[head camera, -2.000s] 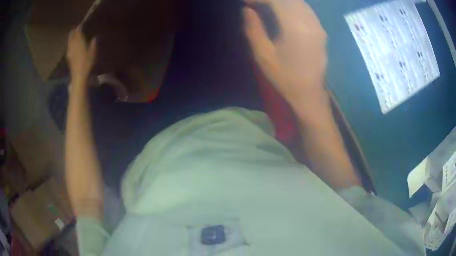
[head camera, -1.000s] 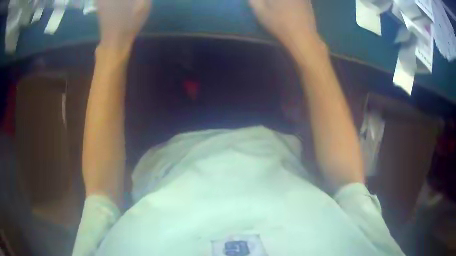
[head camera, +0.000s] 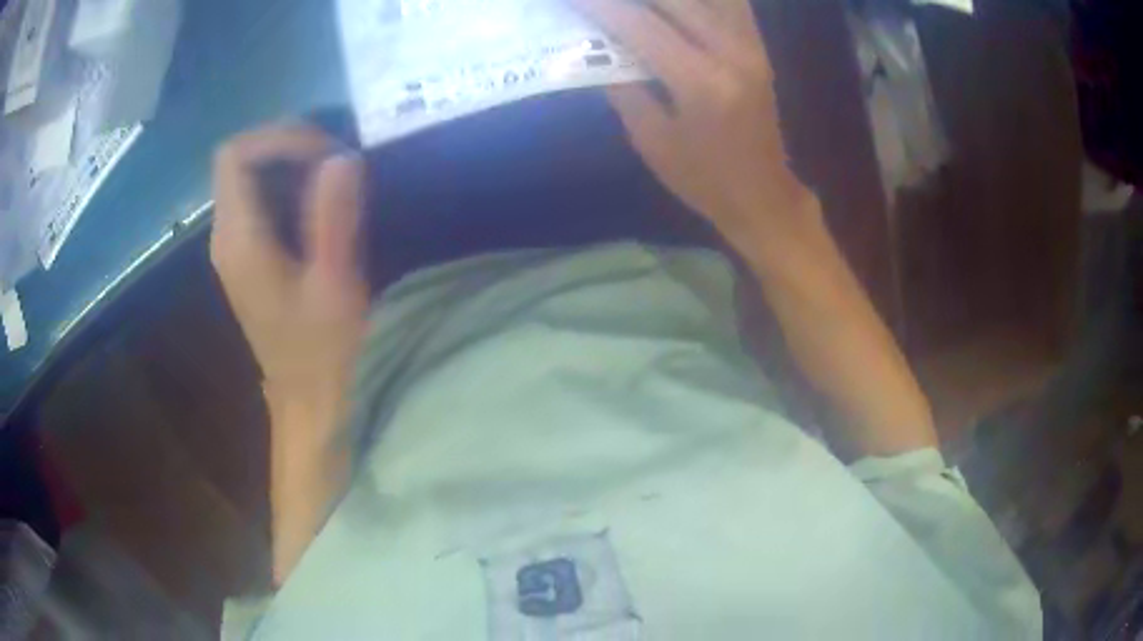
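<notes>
A white label sheet (head camera: 483, 63) with small black print lies at the top centre, its lower edge over the dark gap in front of my body. My right hand (head camera: 715, 138) holds the sheet's right side, thumb at the lower corner and fingers on top. My left hand (head camera: 288, 238) is blurred, fingers curled and thumb apart, just below and left of the sheet's lower-left corner. It shows nothing clearly held. The sheet's top is cut off by the frame's edge.
The green bench (head camera: 238, 75) runs along the upper left with a shiny curved edge. White boxes and printed pieces (head camera: 82, 188) lie at far left. A brown carton (head camera: 990, 200) stands at right, with whitish crumpled plastic (head camera: 896, 100) beside its left side.
The view has swung, so the bench edge now slants at left. A printed sheet has come into my right hand. My left hand has moved lower, near the sheet's corner.
</notes>
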